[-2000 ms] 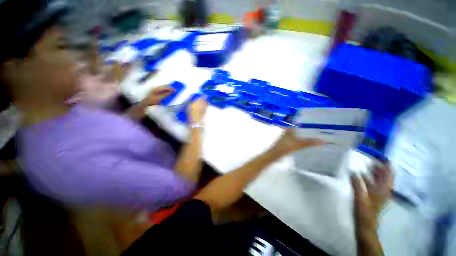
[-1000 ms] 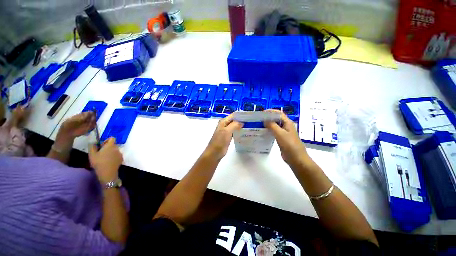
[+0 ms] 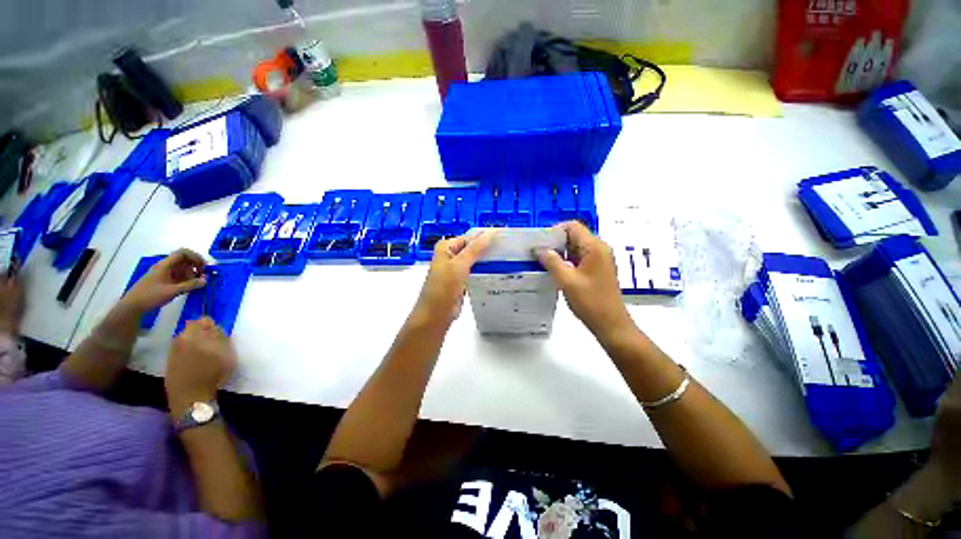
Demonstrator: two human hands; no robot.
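Note:
A white and blue retail box (image 3: 513, 304) stands at the near middle of the table, its upper end towards me. My left hand (image 3: 459, 270) holds its upper left corner. My right hand (image 3: 580, 270) holds the upper right corner, with the thumb on the white flap (image 3: 518, 244). Whether anything is inside the box is hidden. Blue inner trays (image 3: 392, 226) with black cables and paired plugs lie in a row behind my hands. A closed box (image 3: 647, 253) with a cable picture lies just right of my right hand.
A large blue block (image 3: 529, 124) stands behind the trays. Clear plastic film (image 3: 720, 284) and fanned boxes (image 3: 824, 337) lie at right. A person in purple (image 3: 116, 442) works on a blue tray at left. Another person's arm (image 3: 927, 495) shows at the right edge.
Since one second ago, the view has shifted slightly right. Both hands stay on the box's upper end; the right thumb now lies further in on the flap. The neighbour's hands have moved over their tray.

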